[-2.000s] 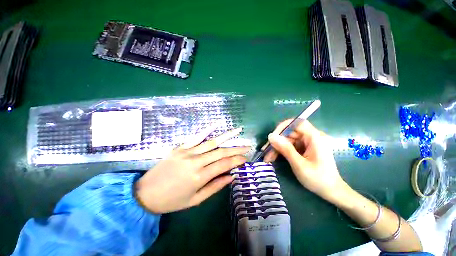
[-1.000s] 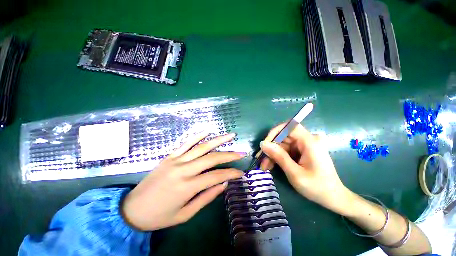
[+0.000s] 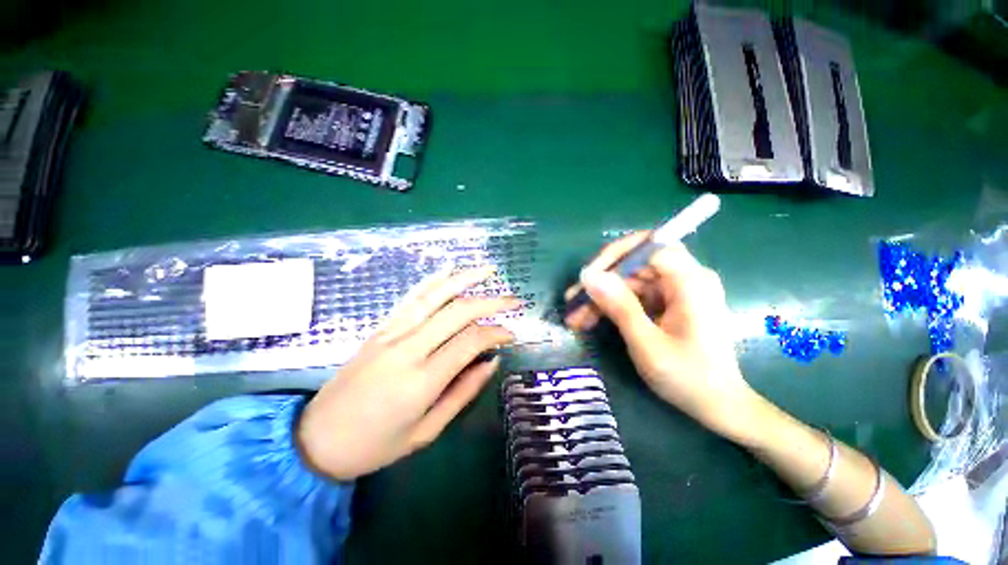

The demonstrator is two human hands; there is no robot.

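My right hand (image 3: 680, 337) holds slim silver tweezers (image 3: 669, 234) like a pen, tip pointing down-left near the right end of the die-cut sheet; the tip is blurred. My left hand (image 3: 403, 381) lies with its fingers apart on the lower right part of the die-cut sheet (image 3: 144, 315), a grey grid strip in clear plastic with a white label (image 3: 259, 299). The fanned stack of phone housings (image 3: 569, 441) stands below and between my hands, its stepped ends facing away from me. Neither hand touches it.
A phone chassis with battery (image 3: 321, 127) lies at the upper left. Housing stacks stand at the left edge (image 3: 31, 166) and upper right (image 3: 752, 99). Blue film tabs lie in piles (image 3: 805, 338) at the right, beside a tape roll (image 3: 942, 397) and clear film (image 3: 984, 375).
The tweezers and my right hand have moved up from the far end of the fanned stack towards the sheet. My left fingers have drawn back from the stack. The camera view has shifted slightly.
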